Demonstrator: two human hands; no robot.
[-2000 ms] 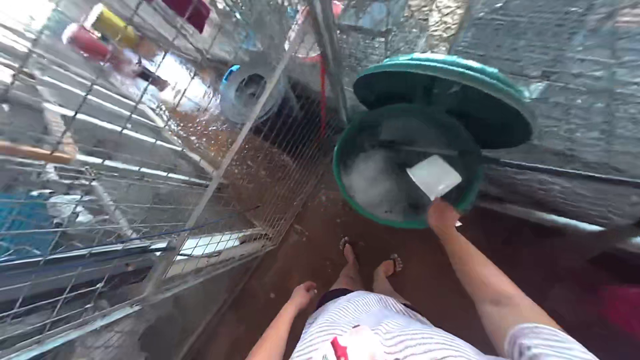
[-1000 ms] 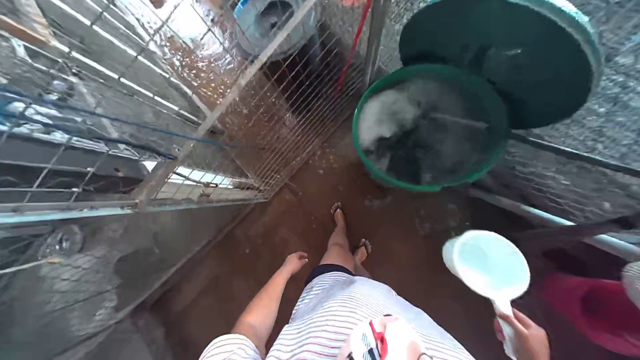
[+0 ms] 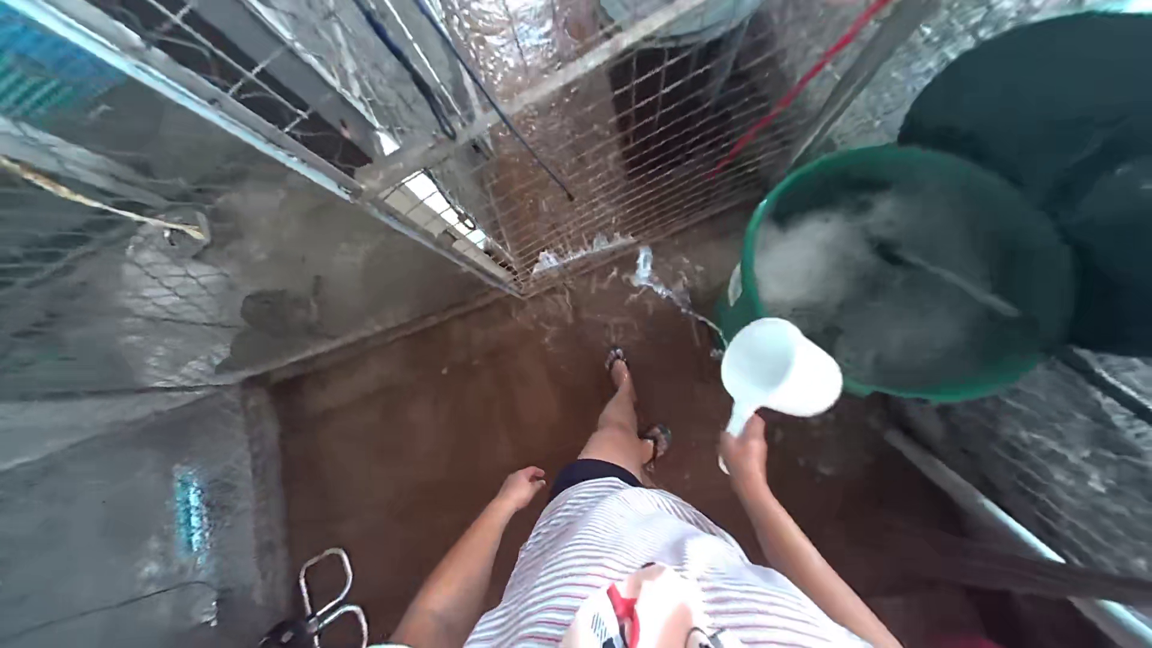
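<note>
My right hand (image 3: 746, 450) grips the handle of a white plastic dipper (image 3: 781, 367), whose cup is tipped on its side near the rim of a green plastic tub (image 3: 792, 189). Cloudy liquid and a long thin object lie inside the tub. A streak of splashed water (image 3: 661, 283) reaches across the floor from beside the tub toward the wire mesh. My left hand (image 3: 522, 488) hangs at my side with nothing in it, its fingers loosely bent.
A wire mesh gate (image 3: 576, 81) stands ahead, with a red cord (image 3: 796, 90) along it. A dark round lid (image 3: 1017, 99) is behind the tub. A low concrete wall (image 3: 180, 396) borders the wet brown floor at left. A metal frame (image 3: 326, 594) shows at lower left.
The dipper was over the tub, then out at the right; it is now tipped beside the tub's near edge. Splashed water has appeared on the floor by the gate.
</note>
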